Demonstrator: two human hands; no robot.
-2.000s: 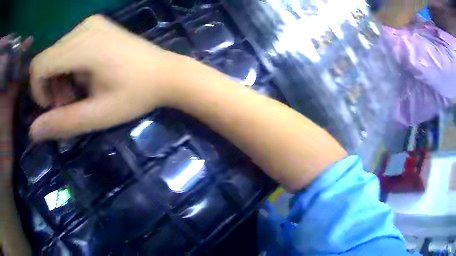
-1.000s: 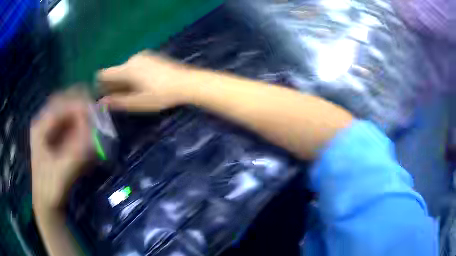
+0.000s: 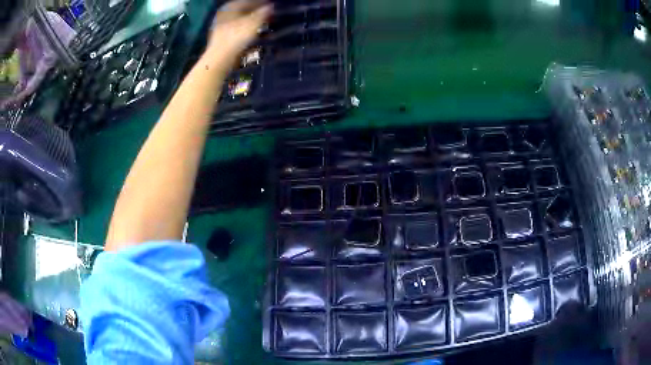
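My left hand (image 3: 241,27) is at the top edge, over the far black tray (image 3: 307,110). It is blurred, and its fingertips and anything in them cannot be made out. Small yellow-white cases (image 3: 241,87) show in that tray, beside my wrist. The near black tray (image 3: 360,285) lies at centre right. Dark units (image 3: 468,184) sit in many pockets of its upper rows, and one pocket lower right holds a bright white patch (image 3: 522,309). My right hand is not in view.
Clear trays (image 3: 607,185) with orange-gold bits stand at right. A dark fan (image 3: 36,167) is far left. A small dark object (image 3: 220,243) and a dark strip (image 3: 232,184) lie on the green mat (image 3: 428,82). A person's purple sleeve (image 3: 46,50) shows upper left.
The view has swung left and shows more of the bench. My left hand has moved away from the near tray to the far tray. My right hand has left the picture.
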